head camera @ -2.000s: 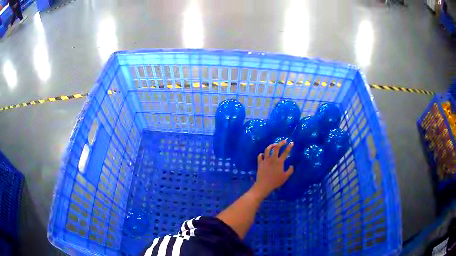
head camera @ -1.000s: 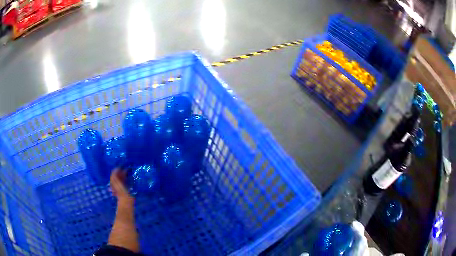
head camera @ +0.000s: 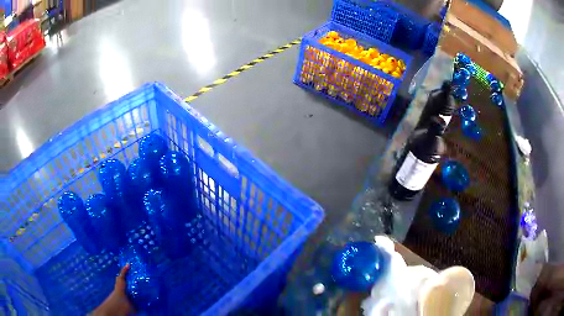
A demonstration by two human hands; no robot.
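My left hand (head camera: pixel 119 297) is at the lower left, cut off by the bottom edge. Its fingers are around the left side of a nested stack of blue shells (head camera: pixel 142 284) inside the large blue crate (head camera: pixel 244 182). The far side of the grip is hidden. Several other shiny blue stacks (head camera: pixel 158 203) stand close together behind it. My right hand is not in view. A single blue shell (head camera: pixel 358 266) rests on the bench beside a crumpled white cloth (head camera: pixel 386 285) and a pale dish (head camera: pixel 446 295).
A brown mesh conveyor (head camera: pixel 479 185) at right carries spaced blue shells (head camera: pixel 446 214). Dark bottles (head camera: pixel 418 163) with white labels stand beside it. A perforated crate of orange-yellow pieces (head camera: pixel 365 58) is on the floor beyond. Yellow-black tape (head camera: pixel 241 69) crosses the floor.
The view has swung right, bringing in the bench and conveyor. My left hand has moved from over the stacks to the side of one stack, which now sits nearer me, apart from the others.
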